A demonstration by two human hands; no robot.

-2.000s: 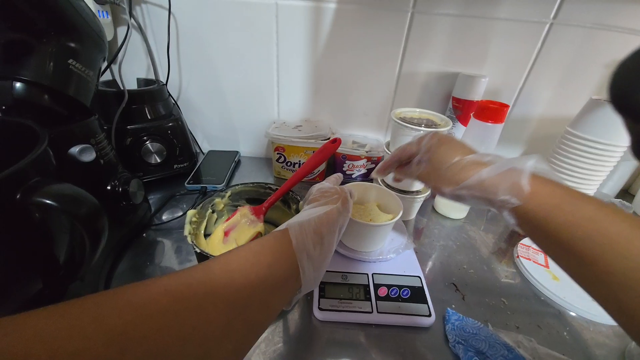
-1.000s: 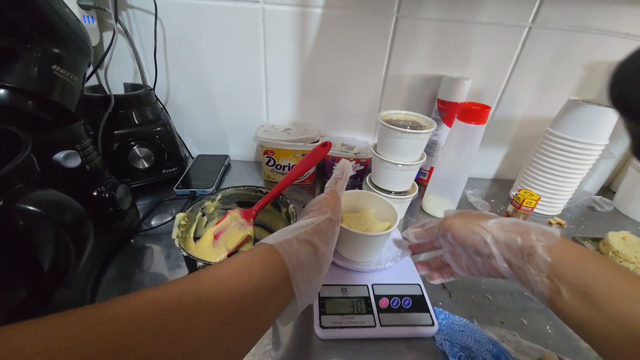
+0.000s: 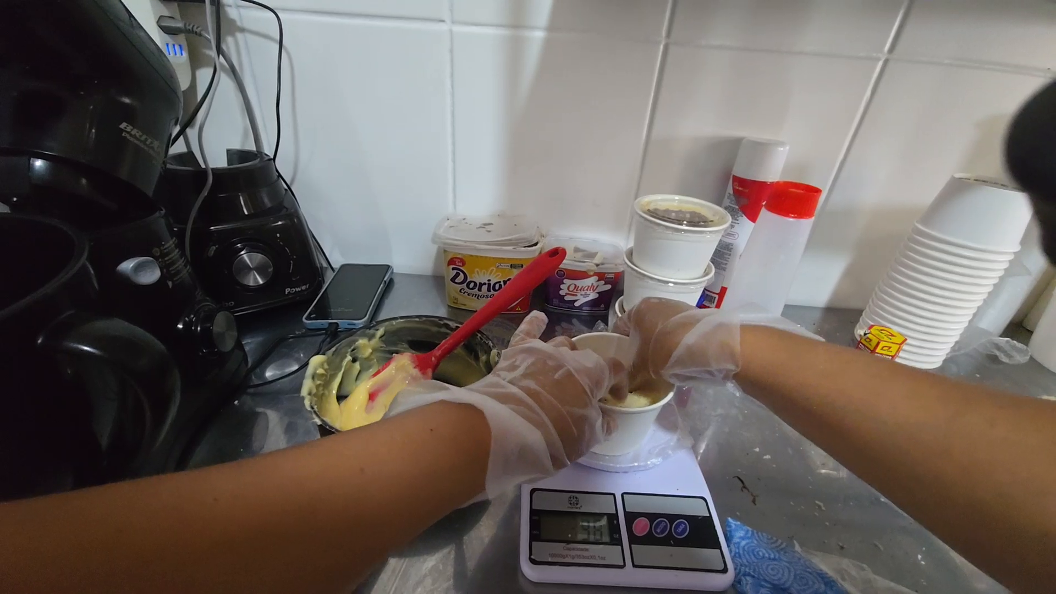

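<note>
A white paper cup with pale crumbly food inside stands on a white digital kitchen scale, over clear plastic. My left hand, in a clear disposable glove, holds the cup by its left side. The gloved fingers of my right hand reach down into the cup onto the food; their tips are partly hidden. Left of the cup, a dark bowl contains yellow cream and a red silicone spatula, whose handle leans toward the wall.
Stacked filled cups, two margarine tubs and a red-capped bottle stand behind my hands. At right is a stack of empty white cups. A phone, blender base and black appliance are left. A blue cloth lies beside the scale.
My right hand, low at the right of the cup a second ago, has moved into it. My left hand remains at the cup's left side.
</note>
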